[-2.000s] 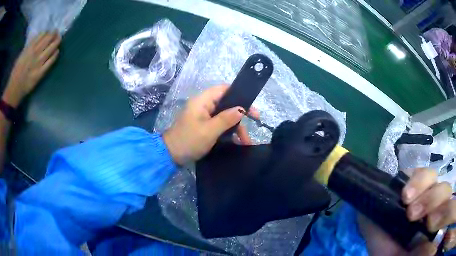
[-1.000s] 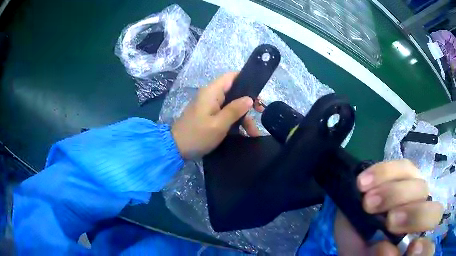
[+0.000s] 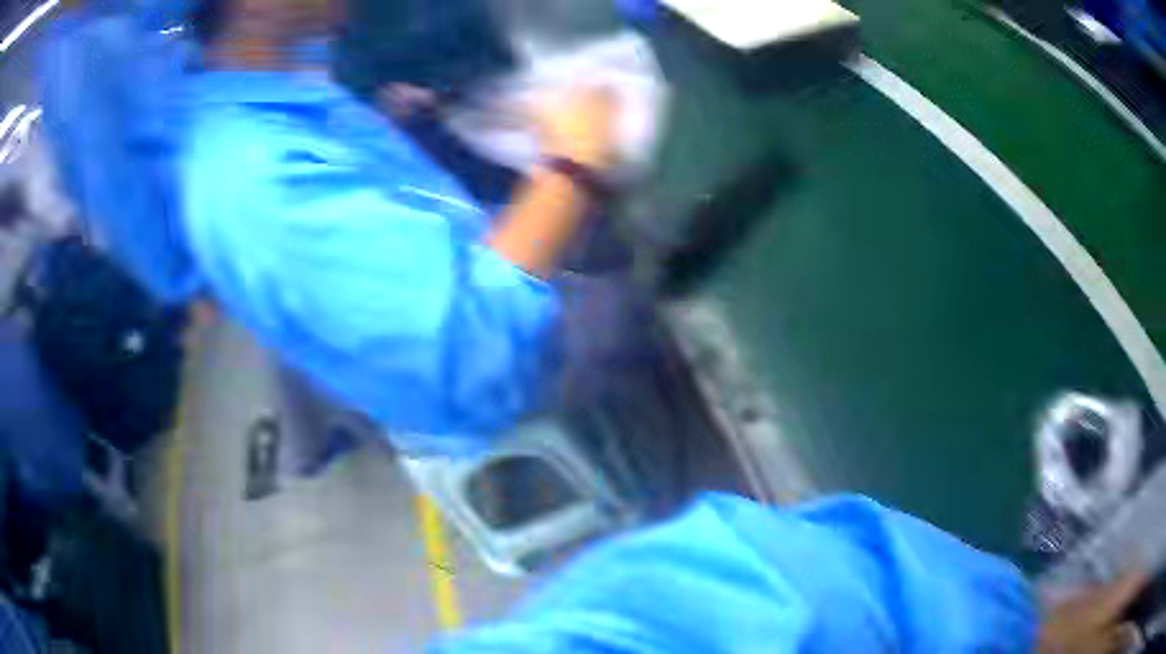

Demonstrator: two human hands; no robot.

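The head view is blurred and turned to one side. My left hand (image 3: 1091,622) is at the bottom right corner, cut off by the edge, at the end of my blue sleeve; whether it holds anything is not clear. The clear plastic bag (image 3: 1056,475) with a rolled, round mouth stands on the green bench just above it. Part of the bubble wrap (image 3: 1125,543) shows at the right edge beside the hand. My right hand, the screwdriver and the black bracket are not recognisable in view.
Another person in a blue smock (image 3: 345,256) sits at the left, a hand (image 3: 582,128) on whitish plastic. A pale-topped box (image 3: 763,19) is at the top. A blurred dark object (image 3: 729,224) lies near the bench edge. A grey stool (image 3: 524,492) stands below.
The view has swung left, towards the other person. The bag and my left hand now appear far right. The bracket and the screwdriver with my right hand have left the picture.
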